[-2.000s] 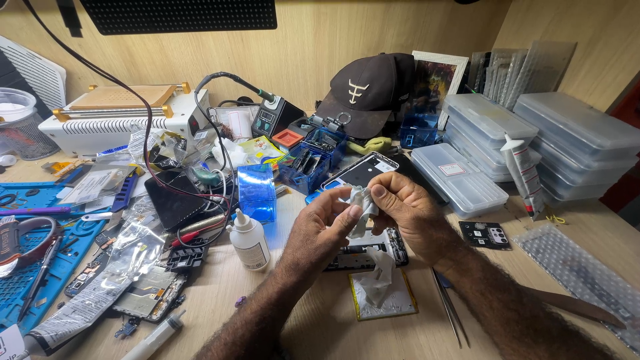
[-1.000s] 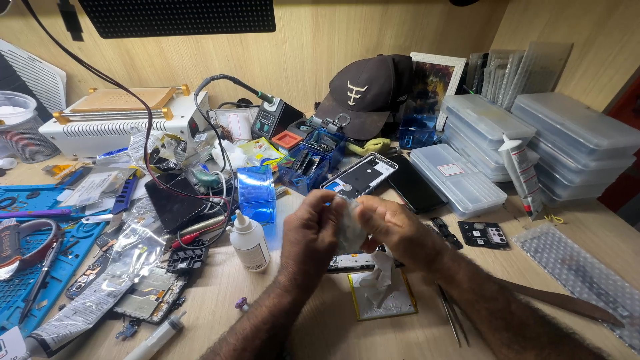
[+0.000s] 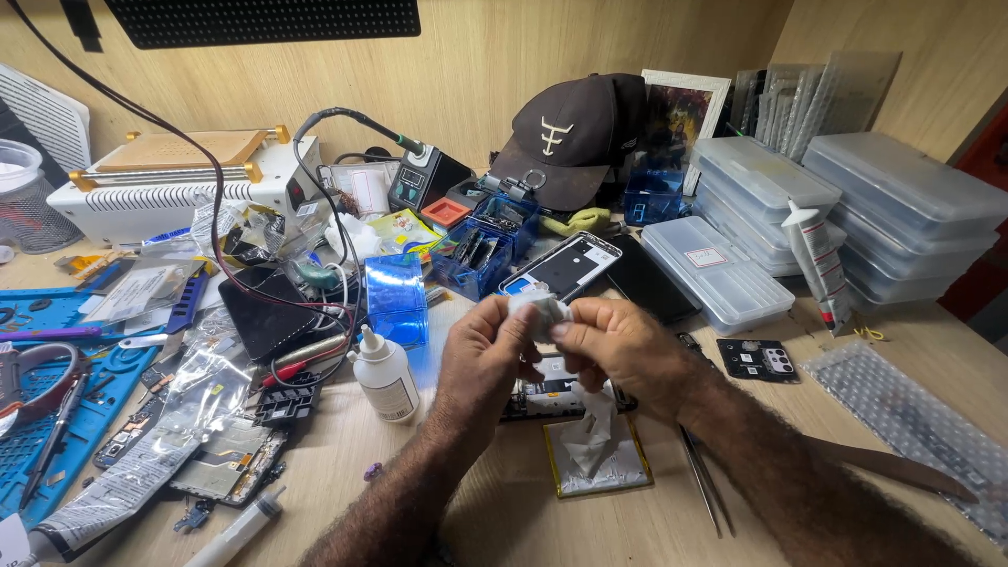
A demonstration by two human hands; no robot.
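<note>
Between my left hand point(image 3: 488, 354) and my right hand point(image 3: 622, 342), the fingers of both pinch a crumpled whitish cloth or tissue point(image 3: 539, 311). Below them an opened phone point(image 3: 551, 386) lies on the bench, partly hidden by my hands. A flat silvery pack with yellow edges point(image 3: 630, 465) lies nearer to me, with another crumpled white piece point(image 3: 591, 433) on top. Left of my left hand stands a white dropper bottle point(image 3: 386, 378). Metal tweezers point(image 3: 709, 480) lie beside my right forearm. Behind my hands rests a phone frame point(image 3: 567, 268).
Clear plastic cases point(image 3: 720, 276) are stacked at the right, near a tube point(image 3: 819, 264) and bubble wrap point(image 3: 921, 417). Small blue bins point(image 3: 472, 260) and a dark cap point(image 3: 567, 142) stand behind. Phone parts, cables and a blue mat point(image 3: 87, 425) crowd the left; a syringe point(image 3: 236, 535) lies in front.
Both hands have stayed together above the phone, handling the crumpled piece, which has become more bunched up. They sit slightly lower than two seconds ago.
</note>
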